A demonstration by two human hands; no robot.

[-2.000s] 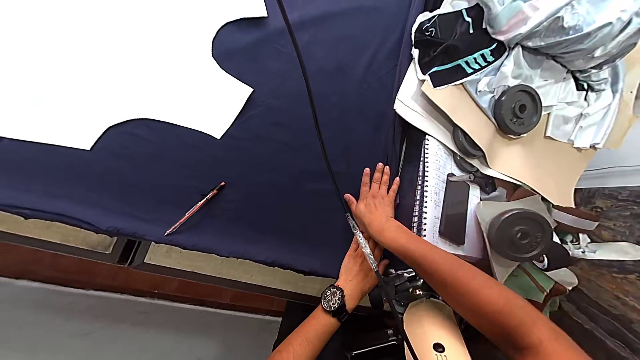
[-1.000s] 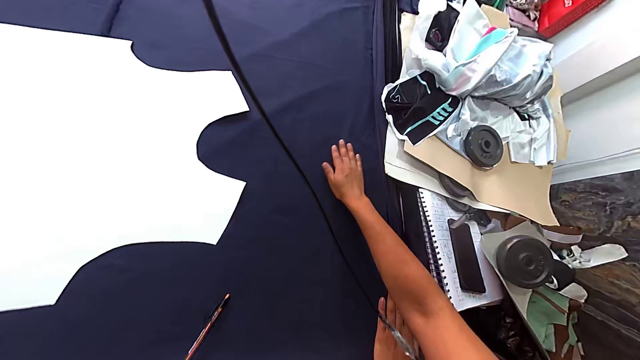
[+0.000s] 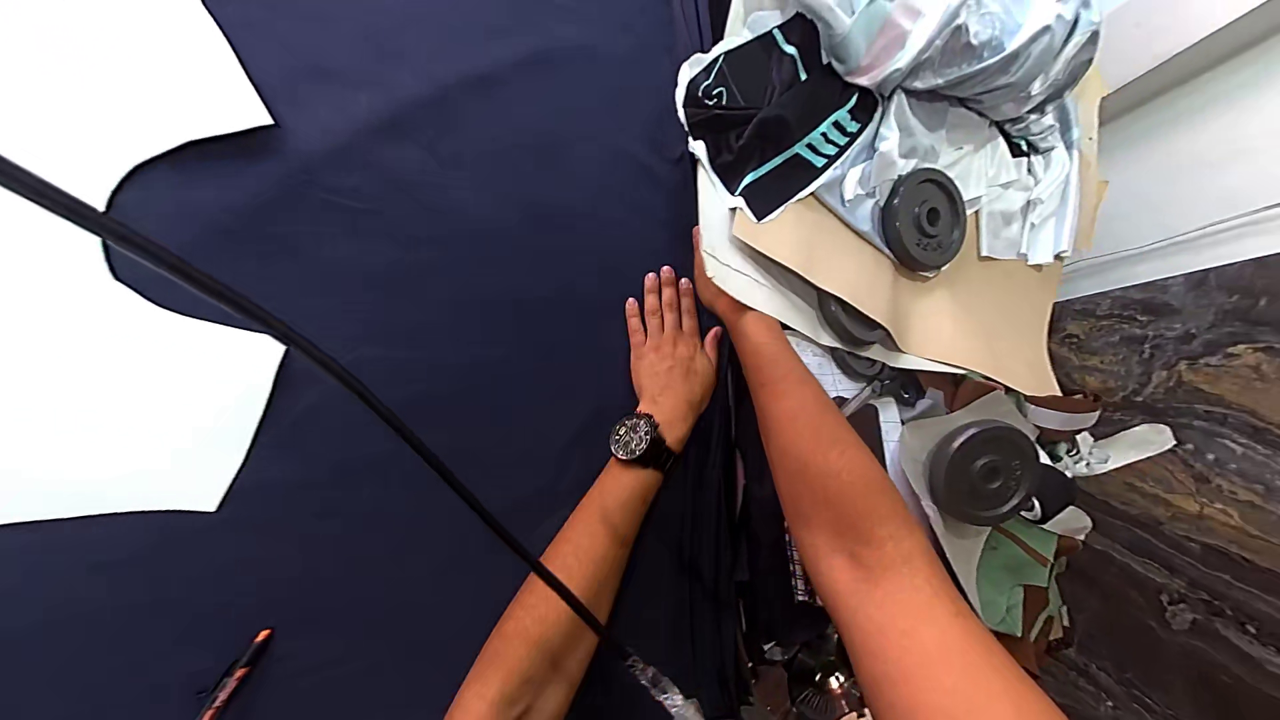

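Dark navy fabric (image 3: pixel 450 240) lies spread out, with a white pattern sheet (image 3: pixel 130 400) with curved edges on its left part. My left hand (image 3: pixel 672 360), a black watch on its wrist, rests flat on the fabric near its right edge, fingers apart and holding nothing. Just right of it, my right hand (image 3: pixel 712 285) reaches along that edge, its fingers mostly hidden by the paper sheets, so its grip does not show. A black cable (image 3: pixel 400 425) crosses over the fabric and my left forearm. A pen (image 3: pixel 238 675) lies at the lower left.
On the right are brown paper (image 3: pixel 1000 320), a black and teal cloth piece (image 3: pixel 775 120), a silvery plastic bag (image 3: pixel 960 50) and weight plates, one upper (image 3: pixel 924 220) and one lower (image 3: pixel 984 472). Green scraps (image 3: pixel 1010 580) lie below, beside a dark marbled surface (image 3: pixel 1180 400).
My left hand has moved up onto the fabric from the lower edge of the view. My right hand has gone from flat on the fabric to its right edge, partly under the paper.
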